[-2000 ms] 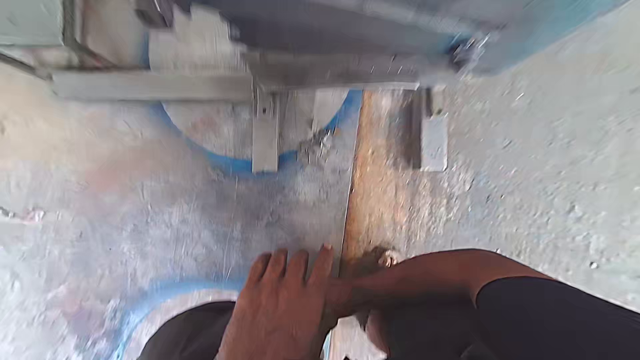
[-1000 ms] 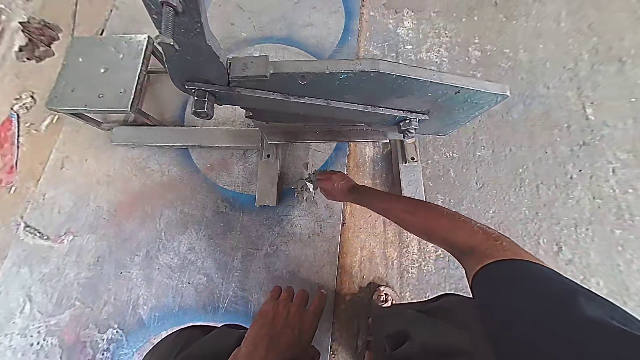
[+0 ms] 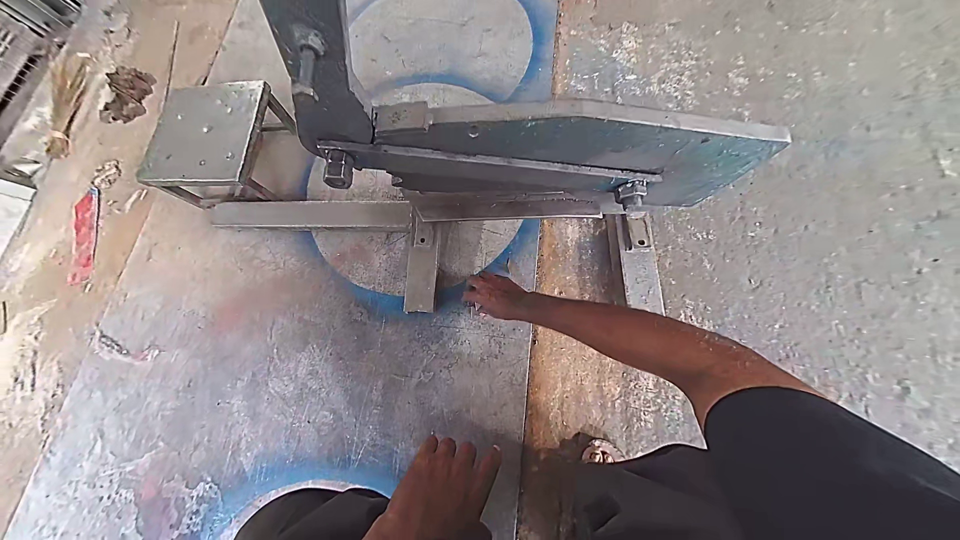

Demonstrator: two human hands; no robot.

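Note:
My right hand (image 3: 495, 295) reaches down to the worn metal sheet (image 3: 300, 360), just right of the short foot bar of a metal stand. Its fingers are curled down, and whether they hold anything small cannot be made out. My left hand (image 3: 450, 480) rests near my knee with its fingers spread a little and nothing in it. Ahead of both hands stands a hand-lever shear (image 3: 525, 161) with a thick steel plate, a hex bolt (image 3: 338, 169) at its left and another bolt (image 3: 631, 193) at its right. The short foot bar (image 3: 421, 274) lies beneath it.
A small metal stool (image 3: 206, 135) stands at the left by a long base bar (image 3: 311, 214). A second foot bar (image 3: 641, 262) lies to the right. Blue-edged painted rings mark the sheet. At far left are a crumpled rag (image 3: 127, 94) and a red strip (image 3: 85, 236).
My right hand was close to my left hand at first, then reached out to scraps beside the foot bar. Those scraps no longer show there. The view has shifted.

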